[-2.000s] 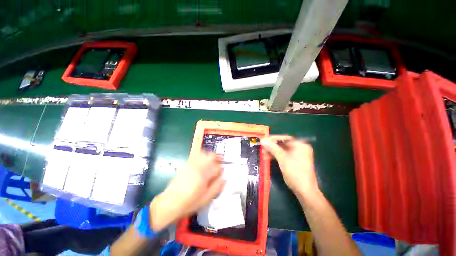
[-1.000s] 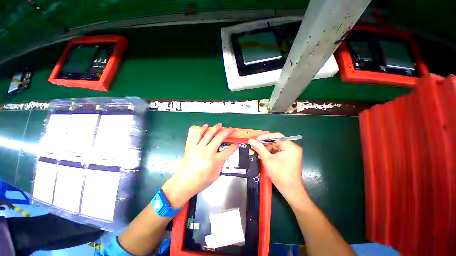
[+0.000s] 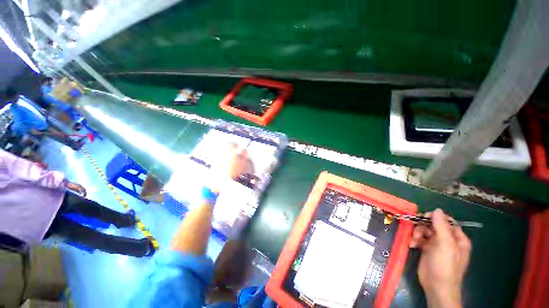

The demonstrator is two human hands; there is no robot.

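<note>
A tablet housing (image 3: 383, 258) lies in a red-orange foam frame (image 3: 295, 236) on the bench in front of me. A large white-faced flat rectangle (image 3: 337, 261) lies in it. My right hand (image 3: 444, 255) is at the frame's right side, closed on slim tweezers (image 3: 472, 224); their tip is near a small yellow-orange piece (image 3: 388, 219) at the housing's upper right. My left hand (image 3: 241, 167) is over the clear blister tray (image 3: 278, 144) of white-faced packs (image 3: 207, 144). It is blurred and its fingertips are unclear, so I cannot tell if it holds a pack.
On the conveyor behind are a small loose unit (image 3: 187, 96), a red-framed housing (image 3: 259, 99) and a white-framed one (image 3: 400, 129). A metal post (image 3: 481, 102) rises at right, with red foam frames (image 3: 536, 264) beside it. A person (image 3: 30, 192) stands at left near blue stools (image 3: 127, 174).
My view has turned left. My left hand has left the foam frame and moved to the blister tray. A large white face now covers the housing's silver area. My right hand still holds the tweezers.
</note>
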